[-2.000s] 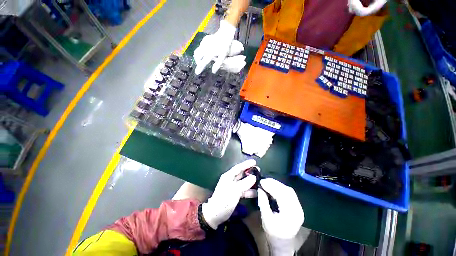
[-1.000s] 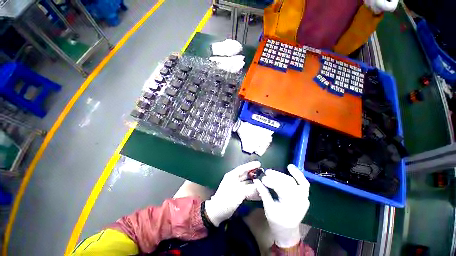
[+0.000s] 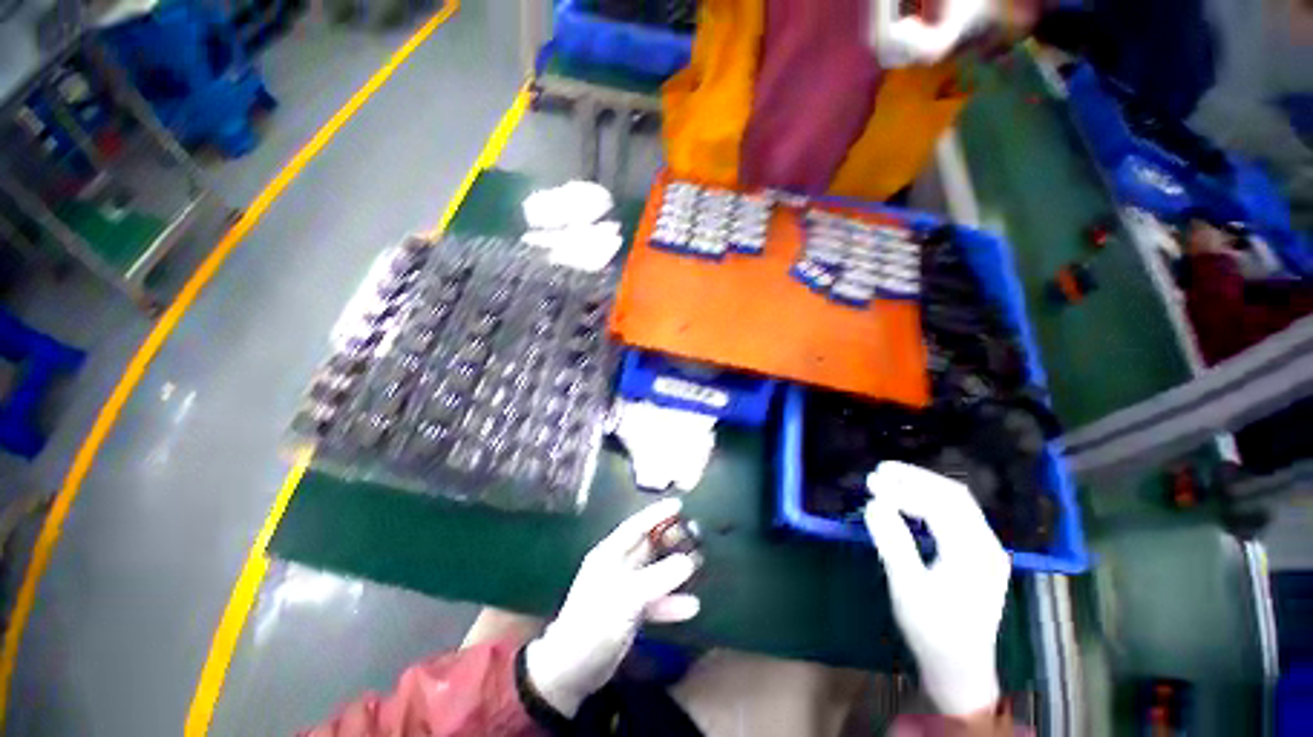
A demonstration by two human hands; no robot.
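My left hand [image 3: 612,598], in a white glove, holds a small dark coil unit [image 3: 671,537] with a reddish-copper part between thumb and fingers, above the green bench [image 3: 749,576]. The fingers hide part of it. My right hand [image 3: 943,583], also gloved, is over the front rim of the large blue bin [image 3: 789,475] of black moulded parts [image 3: 994,475]. Its thumb and fingers are apart, with the blue rim showing between them, and no part is visible in it.
A clear blister tray [image 3: 461,382] of dark parts lies left. An orange board [image 3: 763,324] bearing blue-and-white pieces [image 3: 713,219] rests over the bins. White gloves [image 3: 572,223] lie behind the tray. A person in orange and maroon [image 3: 806,101] stands opposite. A conveyor [image 3: 1058,216] runs right.
My right hand has left the coil unit and moved right to the large bin. My left hand still holds the unit. The view has shifted, and the other person's hand has left the tray.
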